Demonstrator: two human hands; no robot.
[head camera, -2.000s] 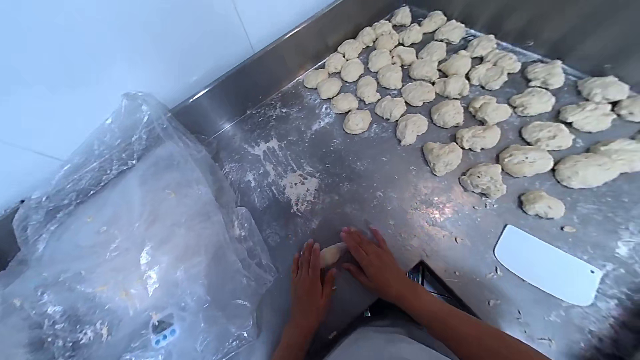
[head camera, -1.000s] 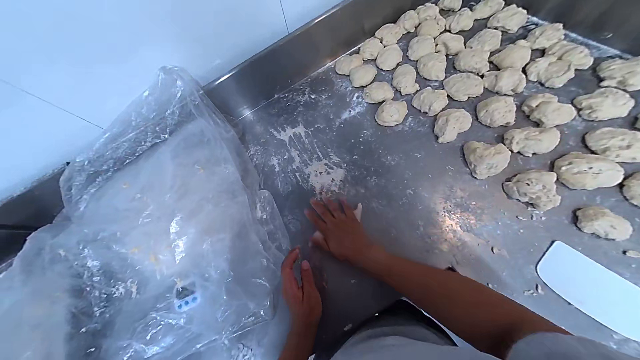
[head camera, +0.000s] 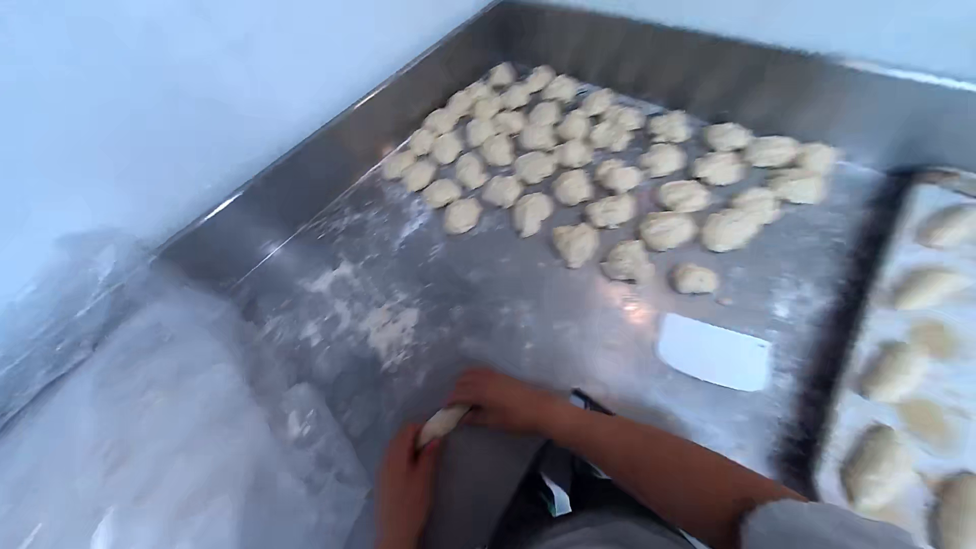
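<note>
A small elongated piece of dough (head camera: 442, 425) spans the space between my two hands, low over the near part of the floured metal worktop. My left hand (head camera: 408, 465) holds its lower left end, and my right hand (head camera: 492, 398) grips the upper right end. The fingers partly hide both ends. Many rough dough pieces (head camera: 573, 187) lie in uneven rows farther back on the worktop. A white plastic dough scraper (head camera: 714, 352) rests flat to the right of my right hand.
Clear plastic sheeting (head camera: 168, 427) covers something at the left. A dark-edged tray (head camera: 846, 328) with shaped dough pieces (head camera: 896, 371) on a pale liner stands at the right. A raised metal rim (head camera: 305, 164) borders the worktop at the back, and loose flour (head camera: 390, 328) marks its surface.
My hands, apart one second ago with the right one flat on the worktop, now both hold the dough piece. The view has swung right, bringing the tray into sight.
</note>
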